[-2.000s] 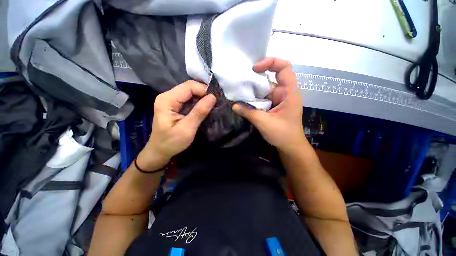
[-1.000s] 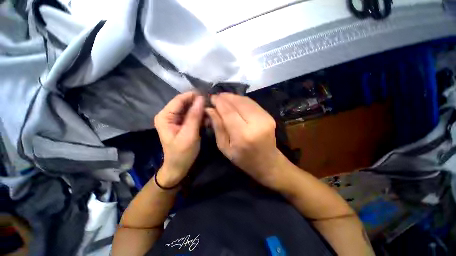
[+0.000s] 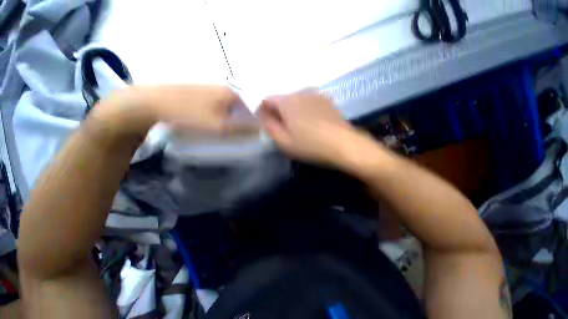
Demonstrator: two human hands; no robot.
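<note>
The light grey and dark grey garment (image 3: 218,168) hangs blurred below my hands at the table's front edge. More of its light grey cloth (image 3: 47,124) lies bunched at the left, with a dark band on it. My left hand (image 3: 215,112) is blurred and closed on the upper edge of the garment. My right hand (image 3: 299,121) is close beside it, fingers curled at the same cloth edge. Motion blur hides the fingertips and the exact fold they pinch.
The white table (image 3: 280,37) has a grey ruled front edge (image 3: 386,81). Black scissors (image 3: 441,22) lie at the back right. Grey and white garment pieces (image 3: 140,283) are heaped at lower left, others (image 3: 529,199) at right. A brown surface (image 3: 454,171) shows under the table.
My left hand has swung over the table with its forearm raised, and the garment has turned and spread below it. The view has shifted; the yellow-green tool has left the picture.
</note>
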